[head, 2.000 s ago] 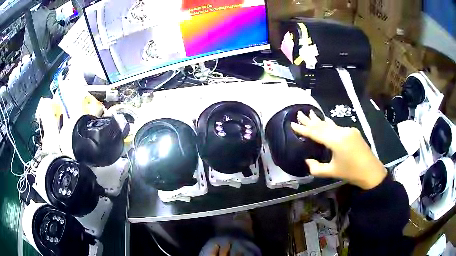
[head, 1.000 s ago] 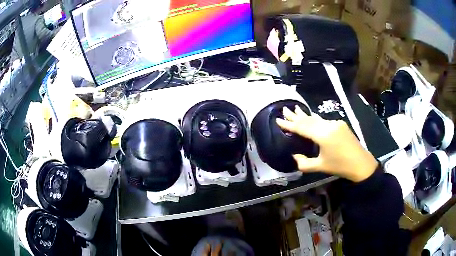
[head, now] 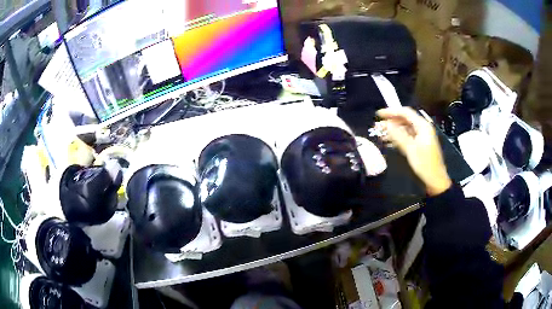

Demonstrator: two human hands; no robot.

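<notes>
Three PTZ dome cameras with white bodies and glossy black heads stand on the black bench: right (head: 321,172), middle (head: 239,181) and left (head: 163,208). The right camera shows its ring of pinkish dots. The middle and left heads show smooth black surfaces. My right hand (head: 411,142) is off the cameras, behind and right of them, with bent fingertips at a loose pile of small white bits (head: 379,130). Whether it pinches any is not clear. A white mouse (head: 370,156) lies beside the right camera. My left hand cannot be seen.
More cameras stand at the left (head: 65,250) and right (head: 514,148). A monitor (head: 181,54) stands behind, with tangled cables (head: 209,96) below it. A bulky black box (head: 363,45) and a white strip (head: 386,90) are at back right. Cartons (head: 484,57) stand beyond.
My right hand has left the right camera's head and moved back to the white bits. The right head now shows its dots; the middle one no longer does. Fingers seen at the bottom edge are gone.
</notes>
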